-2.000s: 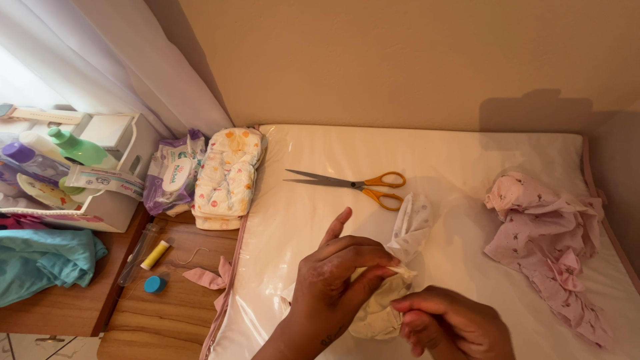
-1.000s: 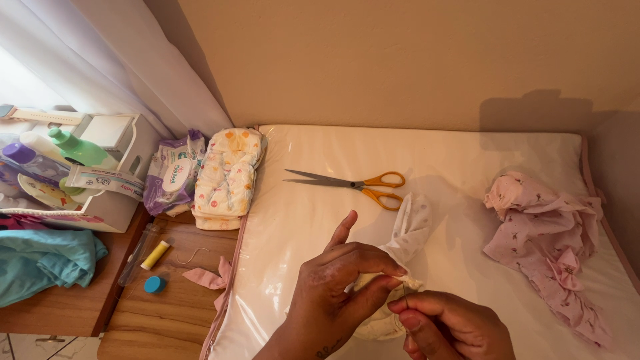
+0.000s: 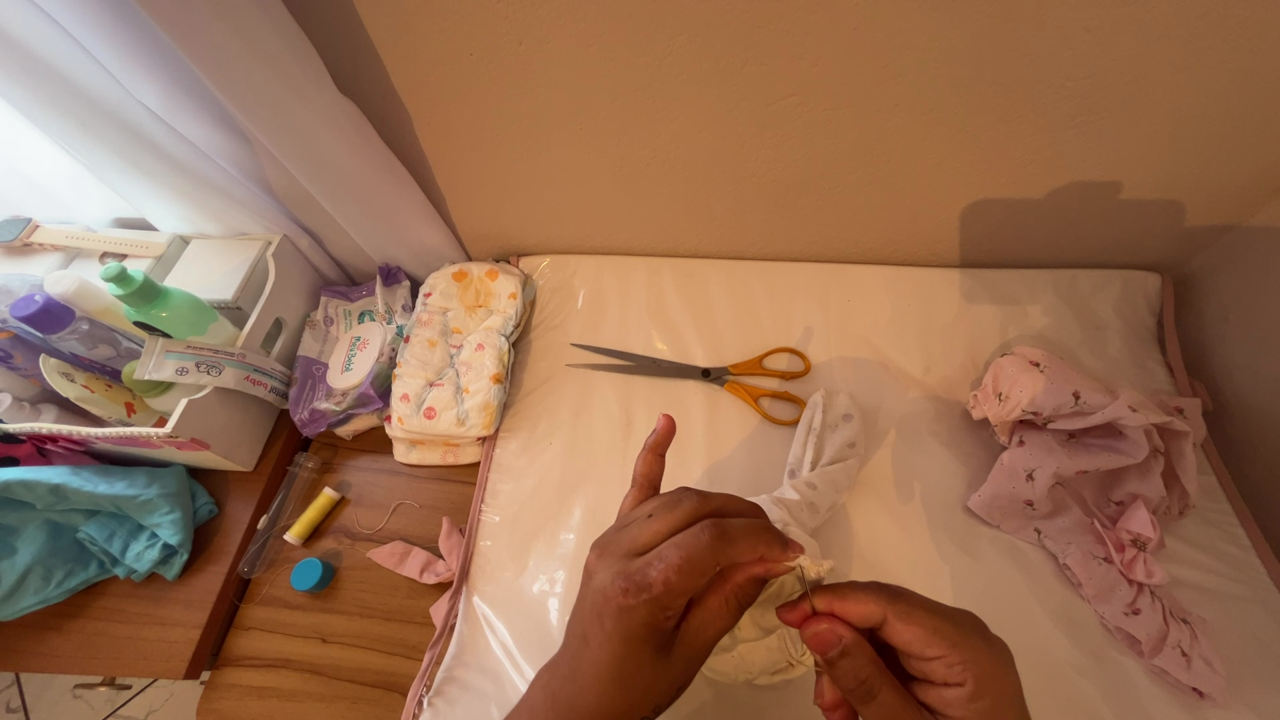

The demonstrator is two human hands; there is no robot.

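Observation:
My left hand (image 3: 680,590) pinches the edge of a cream-white fabric piece (image 3: 765,640) between thumb and fingers, its index finger raised. Close beside it on the right, my right hand (image 3: 900,650) holds a thin sewing needle (image 3: 806,585) between thumb and forefinger, the needle's upper end at the pinched edge. A white dotted part of the cloth (image 3: 825,450) stretches up behind the hands. Above them, orange-handled scissors (image 3: 705,373) lie on the padded mat with their blades slightly apart. Much of the fabric is hidden by both hands.
A pink printed garment (image 3: 1090,480) lies on the mat (image 3: 920,320) at right. Left of the mat are a diaper (image 3: 455,360), a wipes pack (image 3: 350,350), a yellow thread spool (image 3: 313,516), a clear tube (image 3: 280,515), a blue cap (image 3: 312,574), a pink bow (image 3: 425,562), a toiletries organizer (image 3: 235,420) and turquoise cloth (image 3: 95,530).
My right hand has shifted slightly at the fabric edge, and the needle now shows between the hands. My left hand keeps its pinch on the cloth.

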